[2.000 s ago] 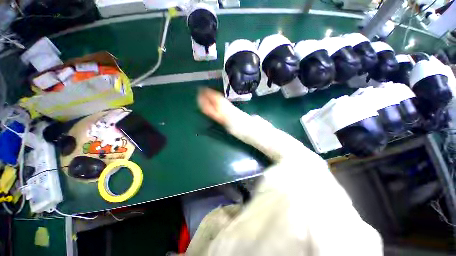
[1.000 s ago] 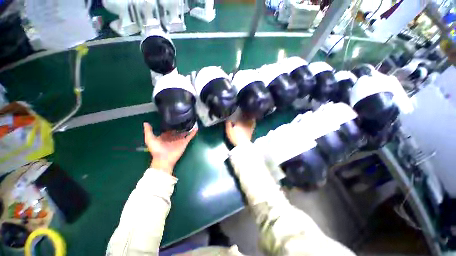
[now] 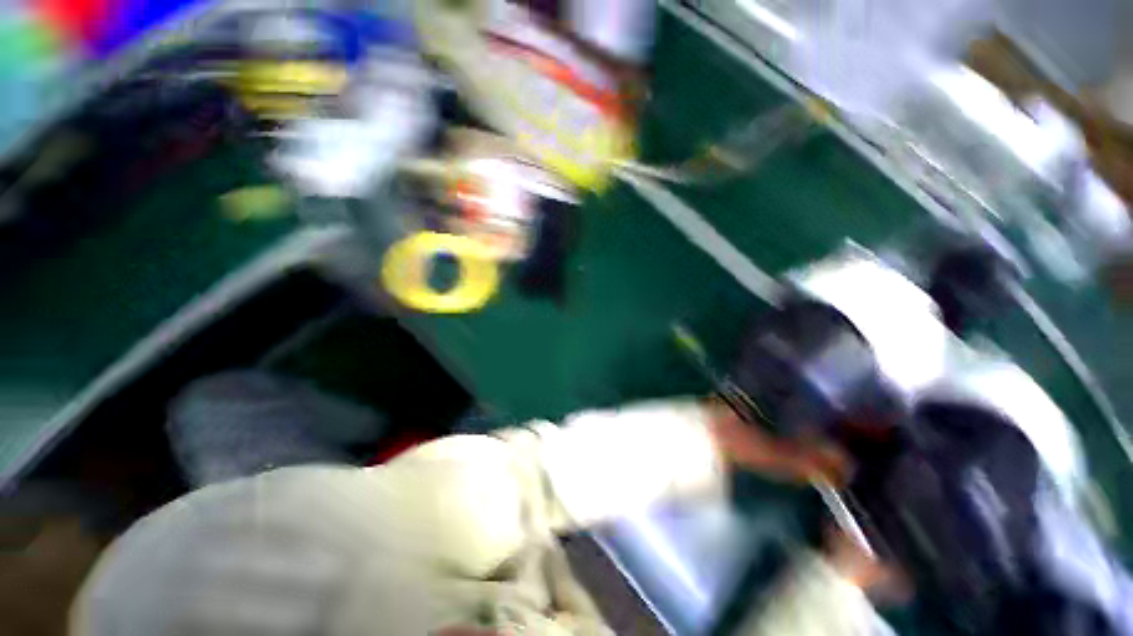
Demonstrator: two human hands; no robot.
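The picture is strongly blurred. A pan-tilt camera with a white shell and glossy black head (image 3: 814, 367) is at centre right, with a second black-headed camera (image 3: 975, 497) beside it at lower right. My left hand (image 3: 783, 454) is at the lower edge of the first camera's head. My right hand (image 3: 870, 562) is lower, near a thin white edge and the second camera. Blur and the cameras hide the fingertips, so grip is unclear. A thin dark item with a yellowish end (image 3: 687, 342) lies left of the first camera's head.
A yellow tape roll (image 3: 441, 272) lies by the bench's near edge, beside a dark flat item (image 3: 547, 246) and the patterned pad. Behind is a box with yellow tape (image 3: 584, 149). Part of another camera (image 3: 972, 286) shows farther back. A coloured screen (image 3: 75, 37) shows top left.
The view has swung left and tilted, bringing the tape roll and screen area in. The cameras now appear larger, at lower right. Both hands remain by them, now at the right.
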